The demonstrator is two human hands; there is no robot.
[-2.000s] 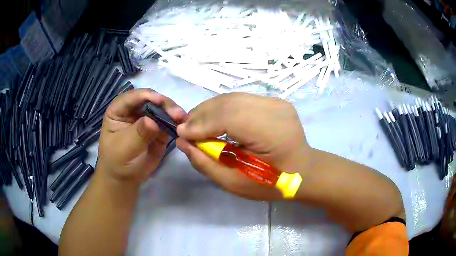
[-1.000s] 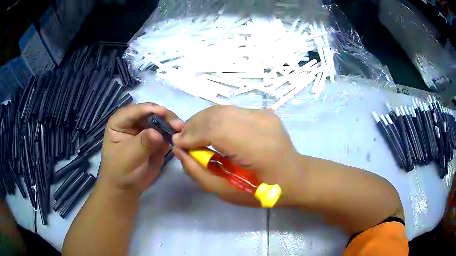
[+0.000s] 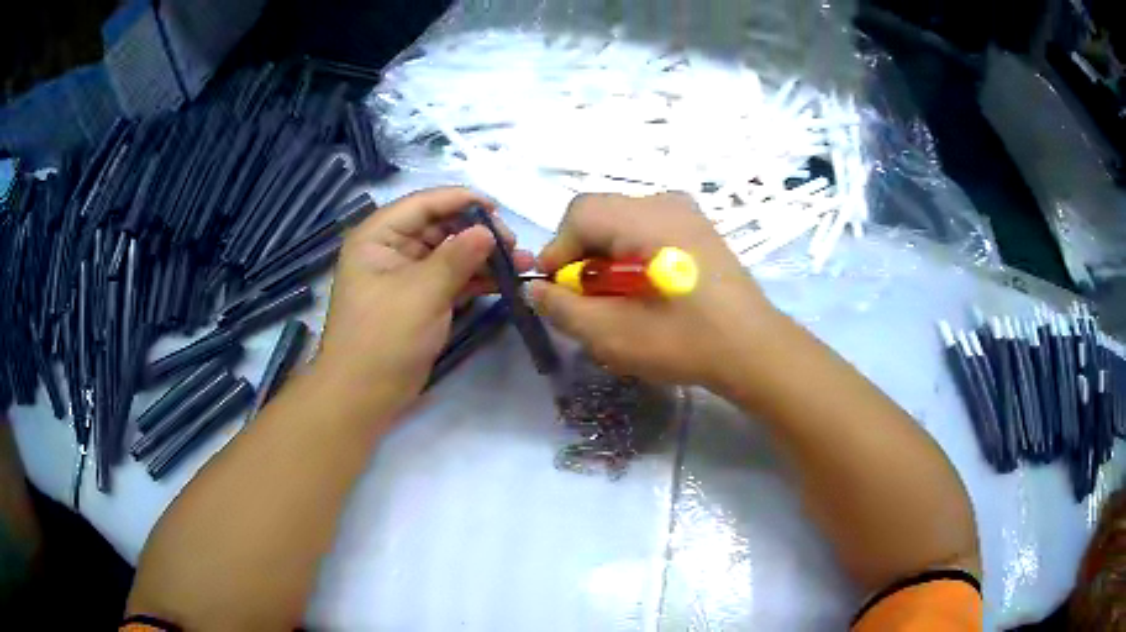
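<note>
My left hand [image 3: 414, 278] holds a black tube [image 3: 521, 315] between thumb and fingers; the tube slants down to the right. My right hand [image 3: 648, 278] grips the screwdriver [image 3: 617, 274], with red handle and yellow collar and end cap. Its thin shaft points left and meets the side of the tube; its tip is not clearly visible. A pile of small screws [image 3: 598, 424] lies on the table just below my hands. Another black tube lies partly behind my left hand.
A heap of black tubes [image 3: 185, 222] lies at left. White strips [image 3: 617, 124] lie on a clear plastic bag at the back. Black pieces with white ends [image 3: 1031, 389] lie side by side at right. Blue-white boxes [image 3: 154, 62] stand back left.
The tube now slants downward with more of its length showing. The screwdriver has swung up to nearly level, its shaft against the tube's side. The screw pile is uncovered. The view has shifted.
</note>
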